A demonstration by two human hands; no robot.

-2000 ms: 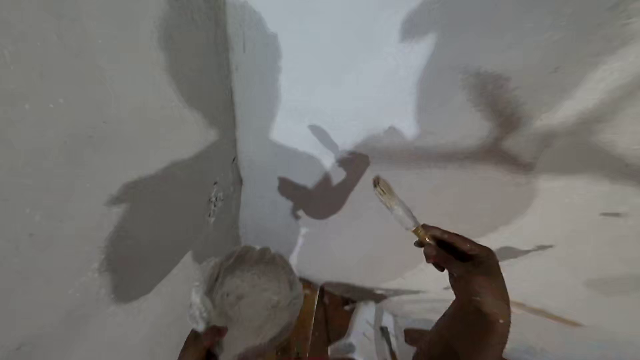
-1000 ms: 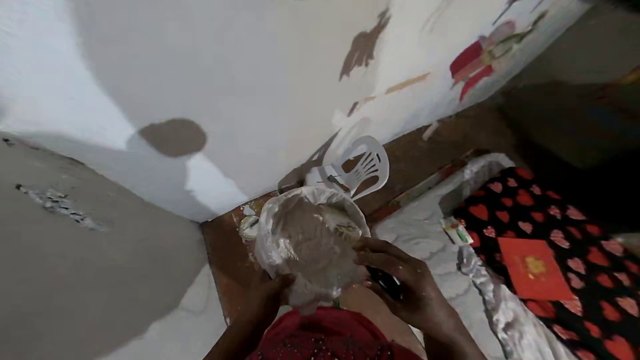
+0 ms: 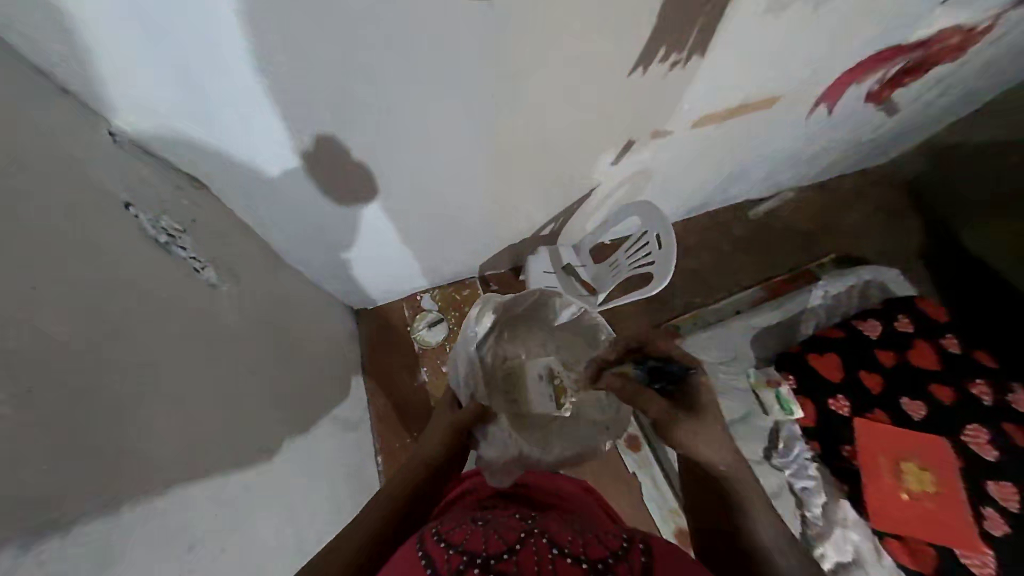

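Note:
My left hand (image 3: 464, 424) grips the near left side of a round container lined with clear plastic (image 3: 488, 320), held in front of my red top. In my right hand (image 3: 672, 392) is a paintbrush (image 3: 660, 372), its dark handle pointing right and its head over the inside of the container. The bristles are hard to make out against the pale contents (image 3: 520, 432), which look like paint or plaster. Beyond the container the white wall (image 3: 448, 144) bears brown, tan and red patches.
A white plastic chair (image 3: 660, 256) stands against the wall. Left of it, a small round tub (image 3: 430, 329) sits on the spattered brown surface below. At right lies a black cloth with red hearts (image 3: 848, 336), with a red square (image 3: 916, 480) on it. A grey wall (image 3: 160, 360) rises at left.
The view has swung down from the wall corner to the container and chair. My right hand, which held the brush up before the wall two seconds ago, is now at the container with it.

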